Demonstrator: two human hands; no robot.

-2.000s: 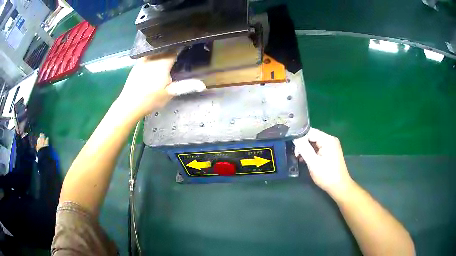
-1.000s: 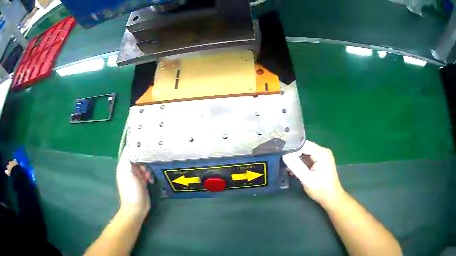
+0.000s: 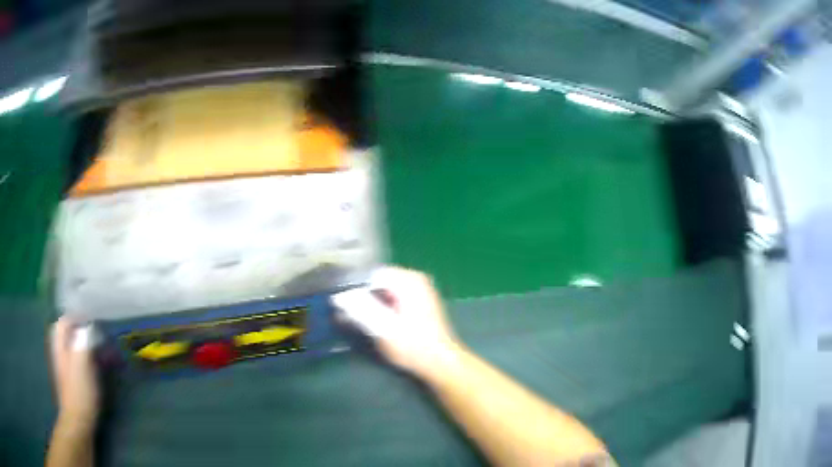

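Note:
The bench press stands at the left of the blurred head view, its silver-grey press table point(image 3: 219, 233) in front. The yellow-tan nest point(image 3: 205, 132) on the orange base plate point(image 3: 324, 148) shows no housing on it. The grey upper plate point(image 3: 219, 41) is above and behind it. My left hand point(image 3: 76, 369) is at the left side of the blue base point(image 3: 319, 319), cut by the bottom edge. My right hand point(image 3: 397, 315) is at the base's right side under the plate corner, fingers bent. Blur and the base hide what the fingertips touch.
A red round knob point(image 3: 213, 354) sits between yellow arrows on the front label. A black pad or box point(image 3: 702, 191) lies at the right end of the green mat point(image 3: 520, 182). Pale equipment point(image 3: 803, 228) stands beyond the bench's right edge.
The view has swung right, so the press appears farther left and the red tray and the housing on the mat are out of view. My left hand went from the nest to the base's left side.

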